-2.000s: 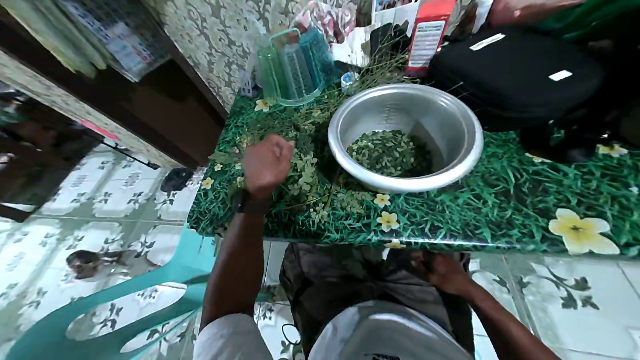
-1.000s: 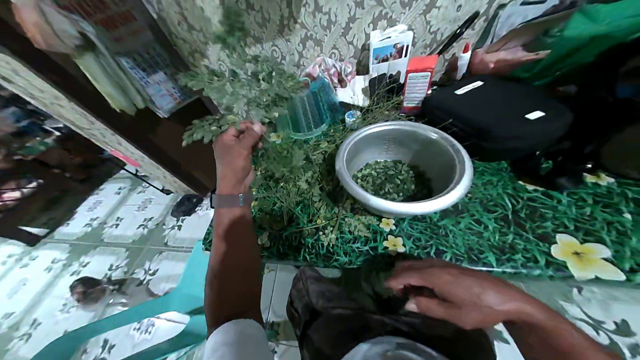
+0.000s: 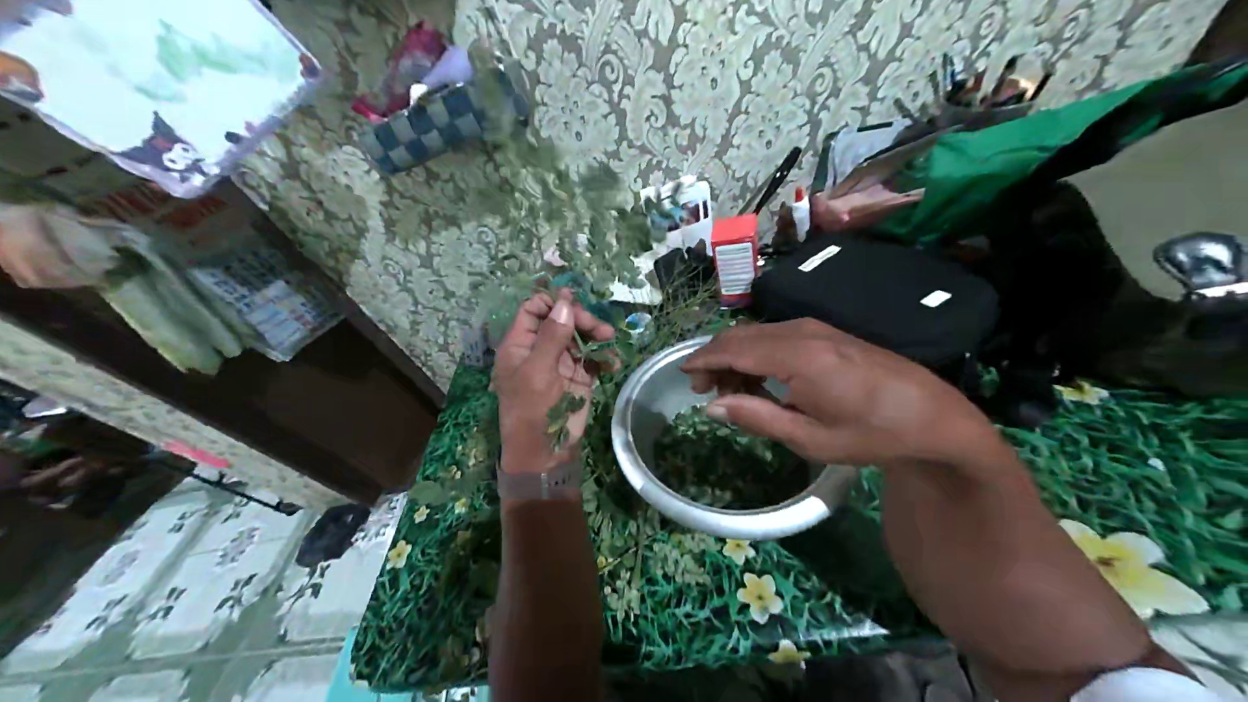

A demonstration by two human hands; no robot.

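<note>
My left hand (image 3: 546,375), a band on its wrist, pinches the stem of a leafy green sprig (image 3: 575,210) left of a metal bowl. The sprig's blurred upper leaves rise in front of the wall. Over the right part of the bowl, my right hand (image 3: 809,390) is bent with thumb and fingers apart; I see nothing between them. The round metal bowl (image 3: 770,522) holds loose green leaves (image 3: 721,458). More leafy stems (image 3: 634,546) lie on the table beside and behind the bowl.
A grass-and-flower-print cover (image 3: 429,565) lies on the table. Behind the bowl are a red box (image 3: 734,258) and a black case (image 3: 877,288). A green cloth or bag (image 3: 1024,156) is at the back right. A checkered basket (image 3: 444,122) hangs on the patterned wall.
My left hand, empty-looking two seconds ago, holds a raised sprig and has come closer to the bowl. My right hand has moved up from my lap to over the bowl. The view has shifted.
</note>
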